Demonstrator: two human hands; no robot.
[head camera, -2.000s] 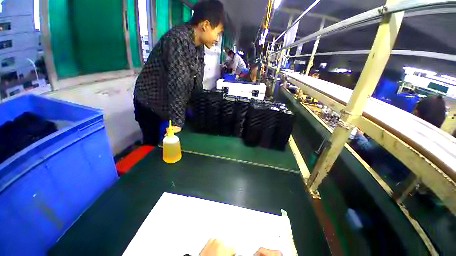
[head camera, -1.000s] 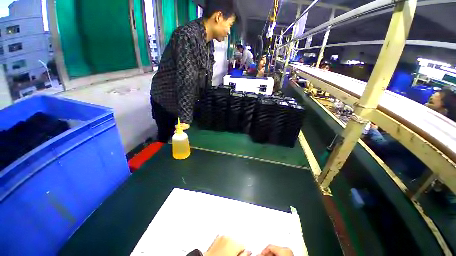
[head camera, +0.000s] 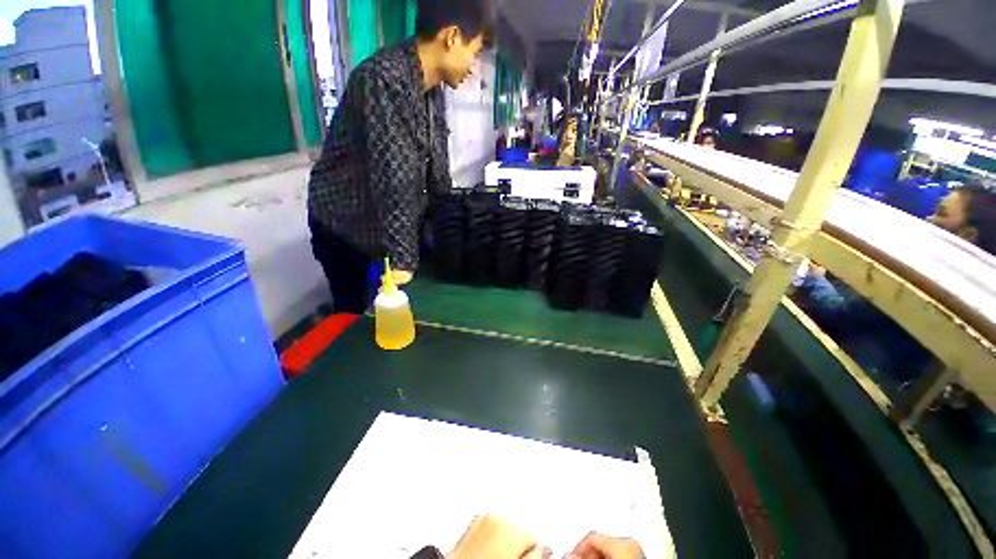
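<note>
A large white sheet (head camera: 470, 480) lies on the dark green bench (head camera: 481, 377) in front of me. My left hand (head camera: 494, 539) is over the sheet at the bottom edge of the picture, cut off by it, with a dark band at the wrist. My right hand (head camera: 606, 547) is close to its right, also cut off by the edge. The fingertips of both hands are near each other. Whatever they may hold is hidden below the picture's edge.
A squeeze bottle (head camera: 394, 317) with yellow liquid stands beyond the sheet. Stacked black trays (head camera: 546, 251) stand at the far end, a white case (head camera: 541, 180) behind. A blue crate (head camera: 131, 404) and red object (head camera: 319, 343) are left. A person (head camera: 377, 164) stands beyond. A yellowish post (head camera: 803, 218) rises right.
The view has shifted since the first frame. The hands have come slightly further into the picture and look nearly unchanged over the last second. The small bluish part on the right has moved up the belt.
</note>
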